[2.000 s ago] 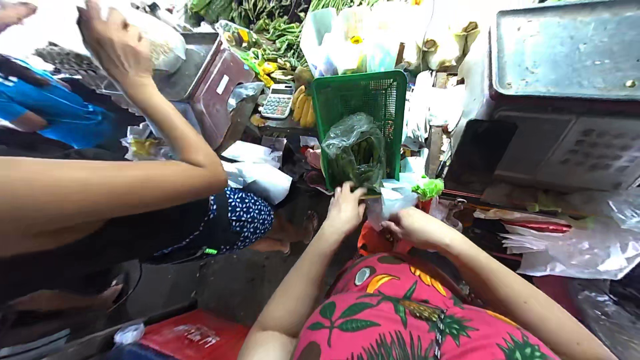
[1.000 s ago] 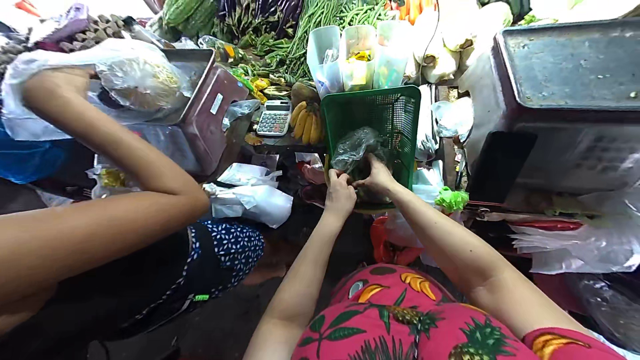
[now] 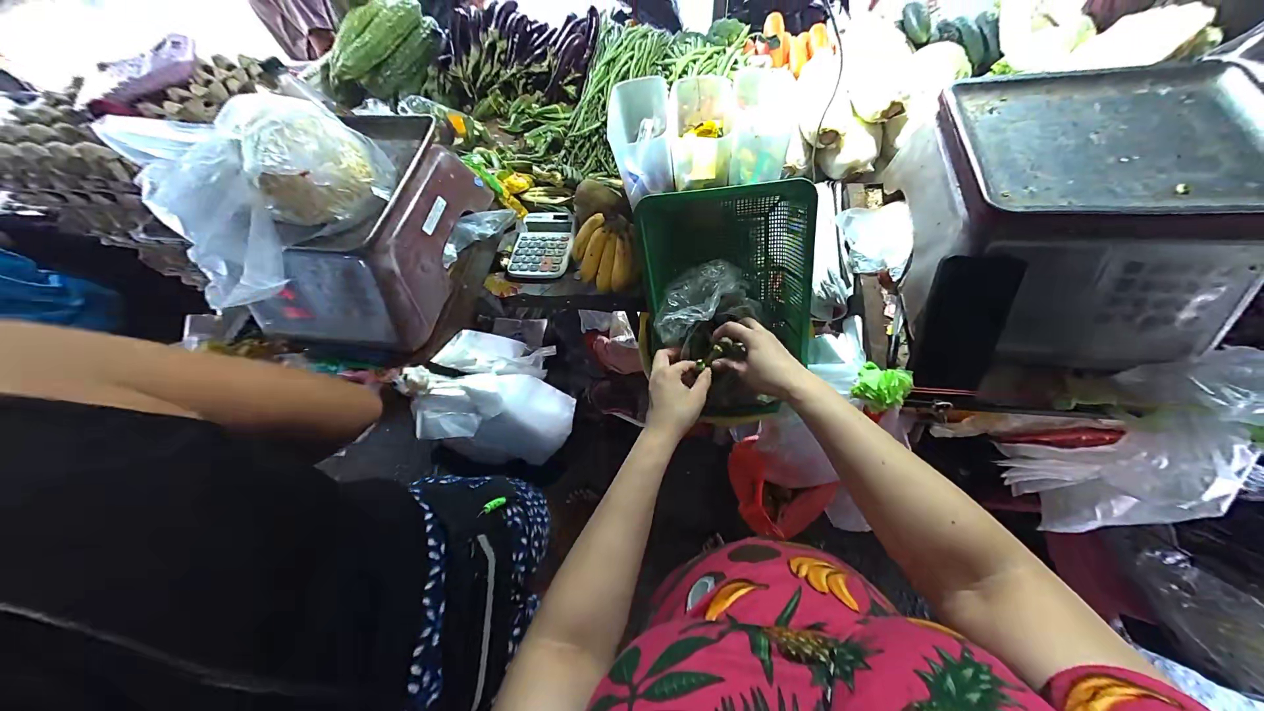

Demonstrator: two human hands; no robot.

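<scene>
A green plastic basket (image 3: 728, 212) stands in front of me, with a clear plastic bag (image 3: 703, 296) in it that holds dark green vegetables. Inside the basket's near end, my left hand (image 3: 677, 387) has its fingertips on the dark green stems (image 3: 706, 361) at the bag's near side. Just right of it, my right hand (image 3: 752, 357) grips more of the same stems with bent fingers. The hands are close together; what kind of vegetable it is cannot be told.
Left of the basket are bananas (image 3: 605, 254), a calculator (image 3: 541, 245) and a weighing scale (image 3: 380, 267) bearing a bagged item. Another scale (image 3: 1106, 148) stands at right. A person in black (image 3: 247, 553) is close on my left. A red bag (image 3: 760, 494) hangs below the basket.
Two seconds ago both hands were at the basket's near edge, by a pale bag; now they are inside it on the green stems. The neighbour's raised arm has come down.
</scene>
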